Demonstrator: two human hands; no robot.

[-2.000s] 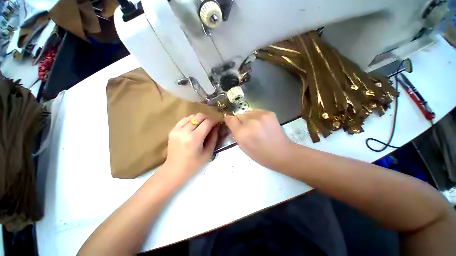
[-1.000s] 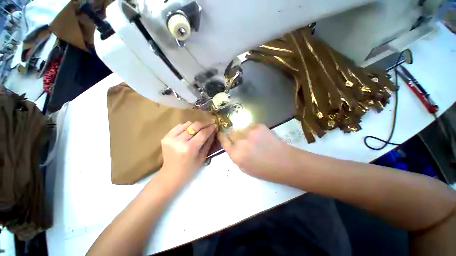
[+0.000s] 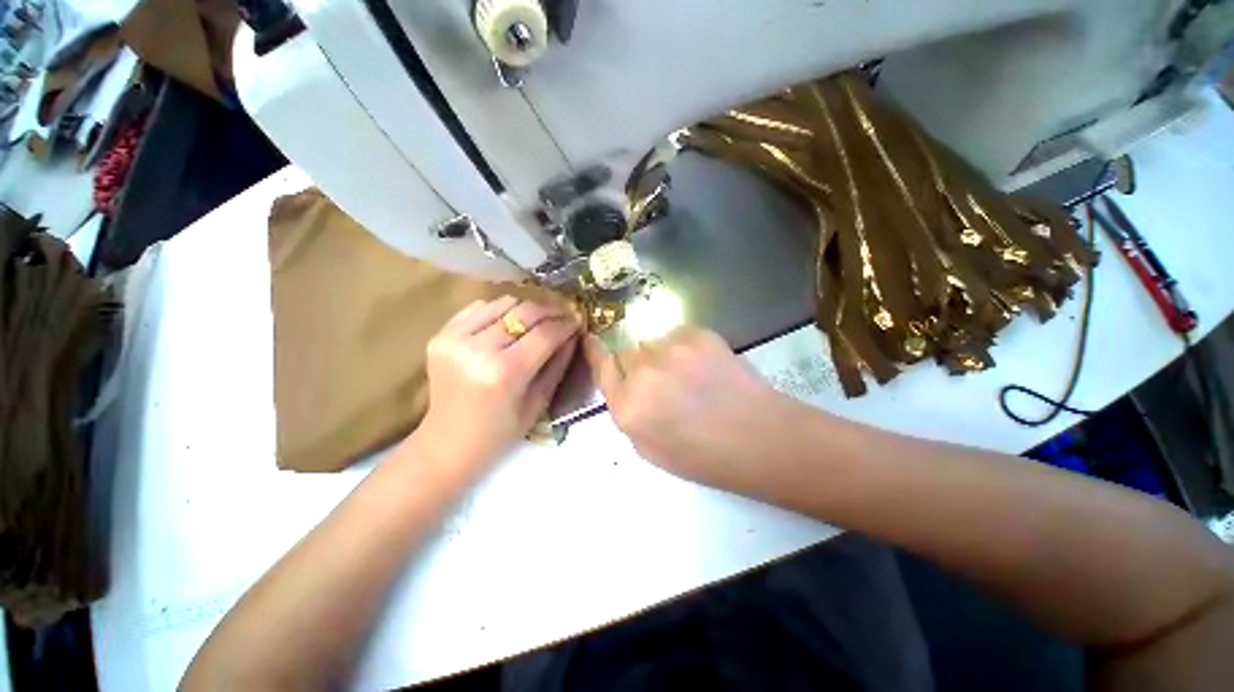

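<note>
A tan-brown bag panel [image 3: 355, 338] lies flat on the white table left of the needle, its right corner under the presser foot [image 3: 596, 308]. My left hand [image 3: 490, 365], with a yellow ring, holds the panel's edge with its fingertips just left of the needle. My right hand [image 3: 677, 399] is closed at the same edge, just right of and in front of the needle; its fingertips are partly washed out by the bright light. A small gold piece shows at the presser foot, too small to tell apart. What my right fingers pinch is mostly hidden.
The white sewing machine [image 3: 758, 68] arches over the work. A zipper bundle [image 3: 893, 243] lies under its arm at right. A red and black tool [image 3: 1150, 277] and a black cord [image 3: 1056, 408] lie farther right. A stack of panels [image 3: 48, 433] stands at the left table edge.
The view has shifted slightly. My hands stay beside the needle, and the panel still lies at the presser foot. The light spot beside the needle is brighter than two seconds ago.
</note>
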